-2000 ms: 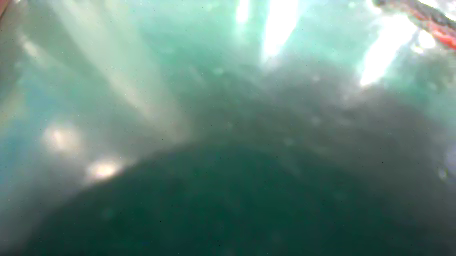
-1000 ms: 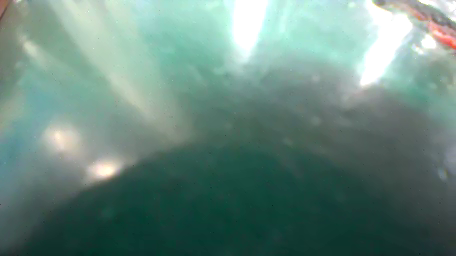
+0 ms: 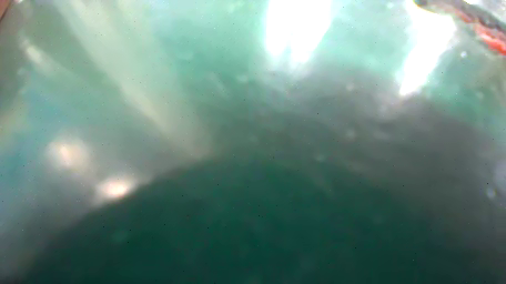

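A shiny green surface (image 3: pixel 249 222) fills nearly the whole view, very close and badly blurred. It looks like the bench top. Its lower part is dark green, with a curved edge between it and a greyer, paler band of reflections above. Neither my left hand nor my right hand is in view. No tool or part can be made out on the surface.
A red and dark strip (image 3: pixel 485 34) crosses the top right corner; I cannot tell what it is. A brownish edge shows in the top left corner. Bright white reflections lie at the top, and two smaller glowing spots at the left.
The bright reflection at the top centre narrowed and shifted left, and is now wider, with two lobes. The rest of the view is nearly unchanged.
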